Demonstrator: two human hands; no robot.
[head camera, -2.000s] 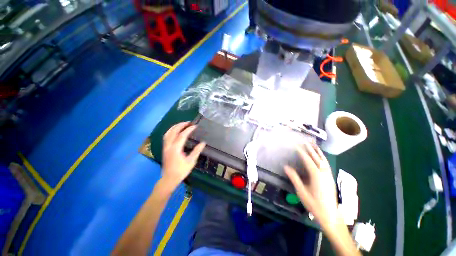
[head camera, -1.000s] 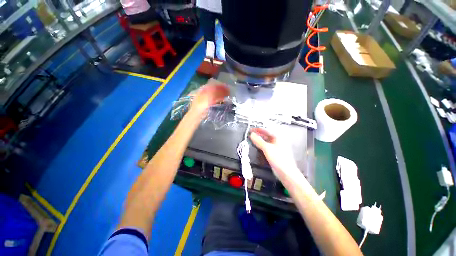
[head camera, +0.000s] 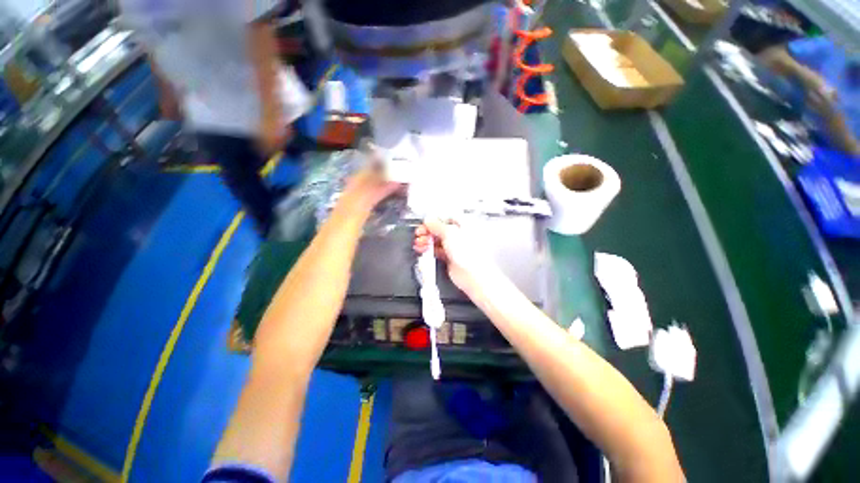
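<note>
My left hand (head camera: 377, 185) is at the left of the press fixture, beside crinkled clear film (head camera: 325, 189); glare hides what its fingers touch. My right hand (head camera: 438, 241) is in front of the fixture, its fingers closed at the upper end of a bundled white cable (head camera: 431, 304). The cable hangs over the front edge of the dark welder base (head camera: 387, 269), past the red button (head camera: 417, 337). The adapter body is lost in the glare. The silvery horn (head camera: 424, 118) stands behind the bright area, below the dark round head (head camera: 405, 38).
A white roll (head camera: 582, 193) stands right of the base. White stacked parts (head camera: 622, 300) and a white adapter (head camera: 672, 353) lie on the green bench. A cardboard box (head camera: 622, 71) is at far right. A person (head camera: 203, 80) is at left, another person's arm (head camera: 811, 90) at right.
Both hands have stayed at the fixture, the right now at the cable's upper end. The view has shifted, and a person has come into view at the left.
</note>
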